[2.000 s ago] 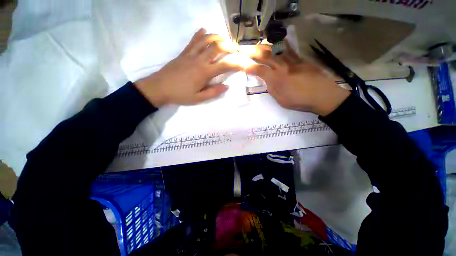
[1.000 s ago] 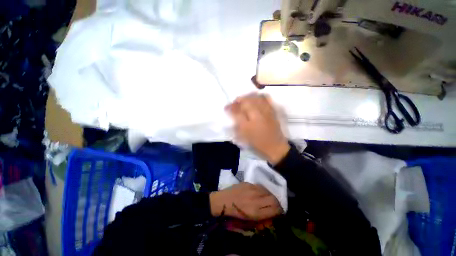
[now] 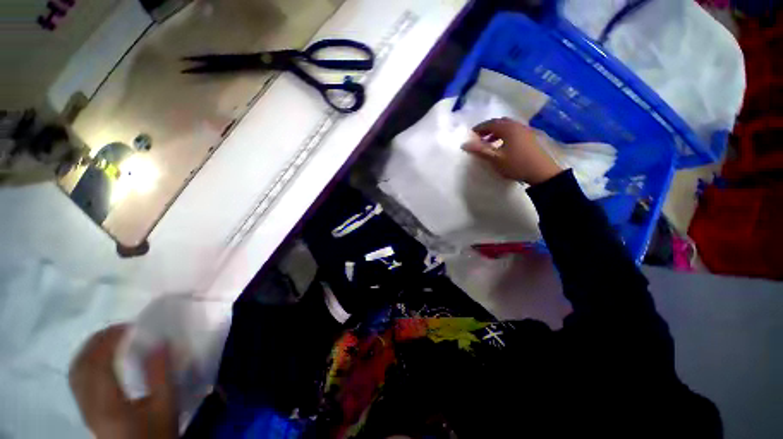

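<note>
My right hand (image 3: 512, 153) pinches the edge of a white fabric panel (image 3: 464, 197) at the blue basket on the right. The panel hangs over the basket's near edge towards my lap. My left hand (image 3: 129, 381) is blurred at the lower left, with its fingers around a small white fabric piece (image 3: 185, 330) at the table's front edge. More white fabric (image 3: 43, 300) lies on the table at the left.
Black shears (image 3: 288, 62) lie across the machine bed (image 3: 185, 103) and the white table edge. The lit needle area (image 3: 129, 171) is at the left. The blue basket (image 3: 635, 129) holds white pieces; white cloth (image 3: 687, 60) and a red area lie beyond.
The view has turned right. My right hand has moved from the table front to the basket and taken hold of a panel. My left hand has moved from my lap to the table edge with white fabric.
</note>
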